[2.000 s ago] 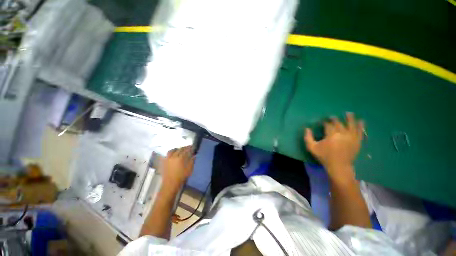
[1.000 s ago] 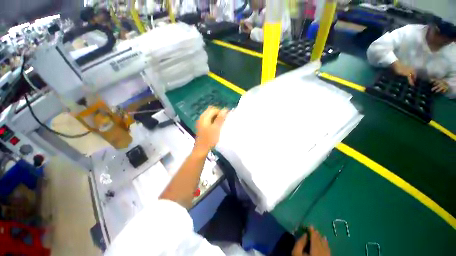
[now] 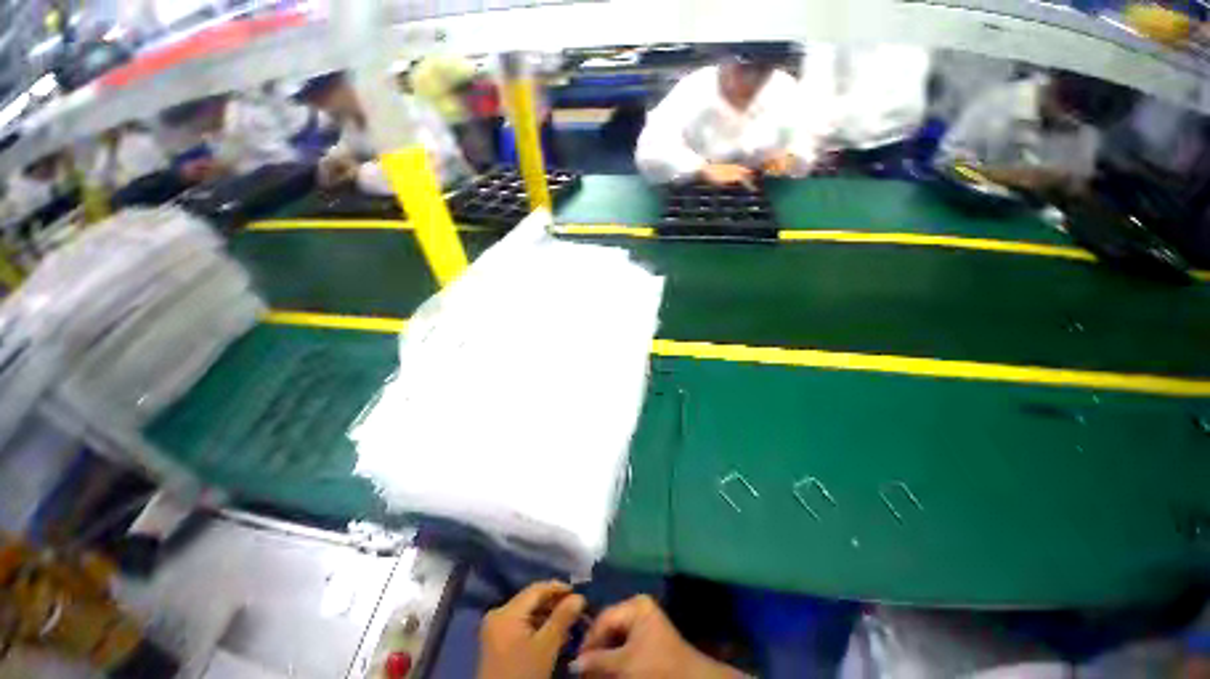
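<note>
My left hand (image 3: 528,634) and my right hand (image 3: 646,642) are close together at the bottom centre, just in front of the green surface's edge. Their fingers are bent toward each other around something small and dark between them, too blurred to identify. I cannot tell which hand holds it. A tall stack of white sheets (image 3: 518,398) stands in front of my hands on the green surface (image 3: 982,451). Three thin silvery frame outlines, one (image 3: 813,496) in the middle, lie in a row to the right of the stack.
The machine bed (image 3: 285,597) with a red button (image 3: 397,663) is at lower left. Another sheet stack (image 3: 133,312) stands at left. A yellow-marked post (image 3: 427,219) rises behind the near stack. People work opposite at black trays (image 3: 718,212).
The view has swung right and up. My left hand has left the stack's left side and come beside my right hand. Three frame outlines now show, where two showed before.
</note>
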